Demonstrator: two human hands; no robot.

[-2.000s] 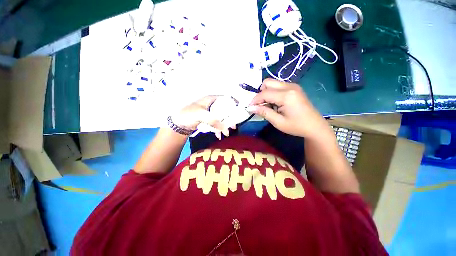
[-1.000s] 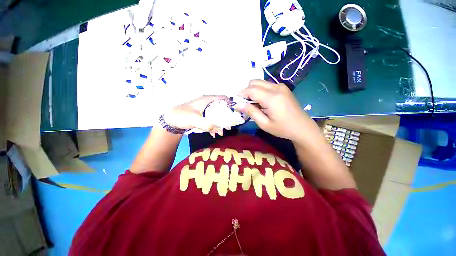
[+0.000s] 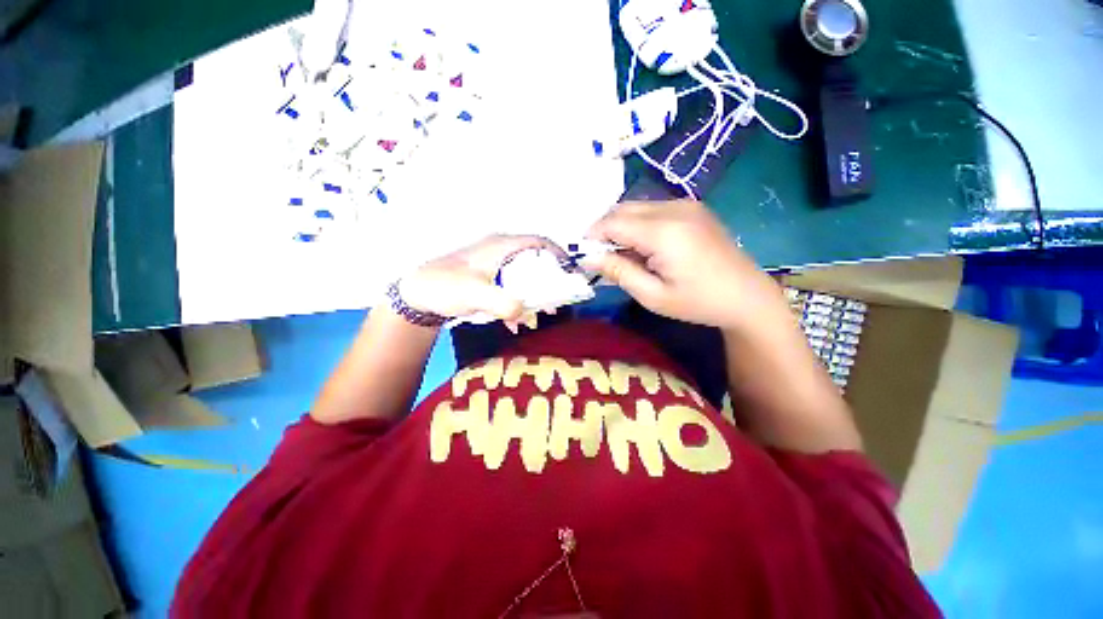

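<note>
My left hand [image 3: 466,281] holds a white unit [image 3: 547,281] above the front edge of the white work sheet [image 3: 484,181]. The unit is overexposed, so its outline is unclear. My right hand [image 3: 677,260] is at the unit's right side, thumb and forefinger pinching a small white part [image 3: 592,253] with a dark tip against the unit. A thin dark cable shows around the unit. Small white parts with blue and some red marks [image 3: 363,133] lie scattered on the left of the sheet.
A round white unit [image 3: 669,30] with a looped white cord lies right of the sheet, over a dark power strip [image 3: 702,151]. A black box marked FAN [image 3: 844,145] and a round metal piece [image 3: 835,24] stand further right. An open carton [image 3: 895,375] holds rows of small pieces.
The right hand has moved left to the unit and now pinches the small white part there. The dark plug tip seen on the sheet beside it earlier no longer shows there. The view has shifted slightly.
</note>
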